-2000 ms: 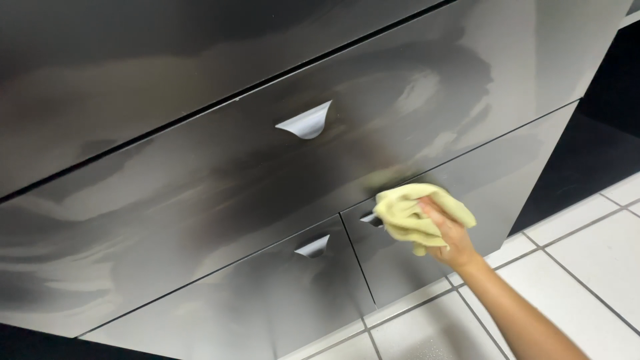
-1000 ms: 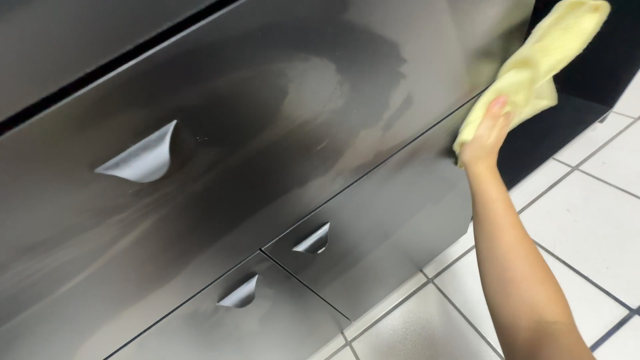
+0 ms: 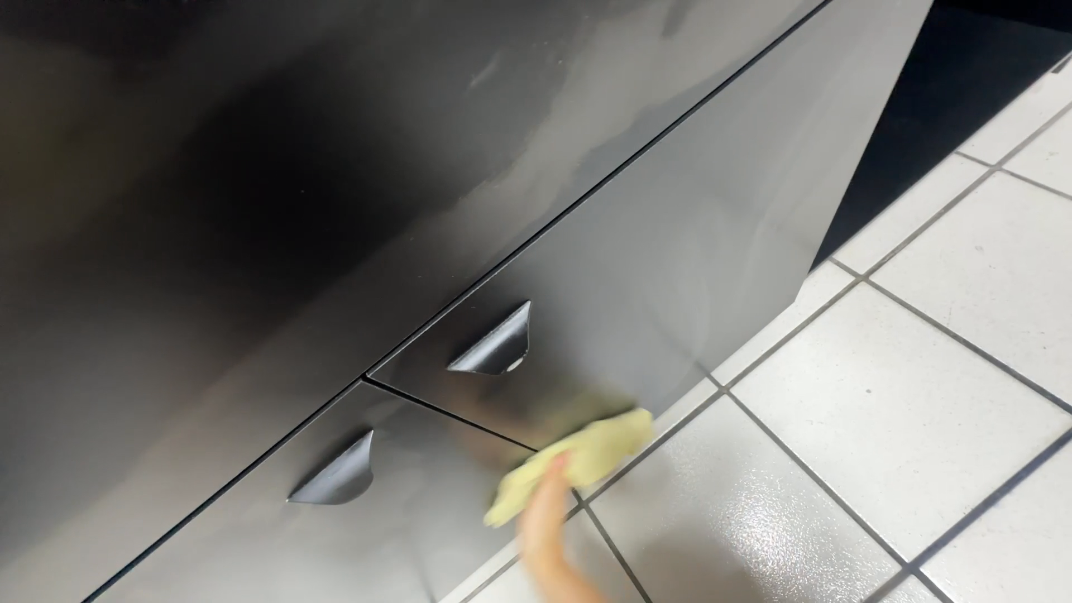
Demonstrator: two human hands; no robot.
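Note:
My right hand (image 3: 548, 519) holds a yellow cloth (image 3: 586, 452), slightly blurred, at the lower edge of a glossy dark drawer front (image 3: 670, 234). The cloth covers part of the gap between this front and the neighbouring lower-left front (image 3: 402, 519). Up and left of the cloth is a metal cup-shaped handle (image 3: 501, 342) with a pale spot on its rim. A second such handle (image 3: 337, 476) is on the lower-left front. My left hand is out of view.
A large glossy upper drawer front (image 3: 276, 209) bears streaks and reflections. White floor tiles (image 3: 888, 402) with grey joints run along the bottom and right. A black surface (image 3: 913, 126) stands beyond the furniture's right edge.
My right hand and the cloth have moved from the right end of the fronts down to the lower edge near the gap between the two lower fronts. The view has shifted.

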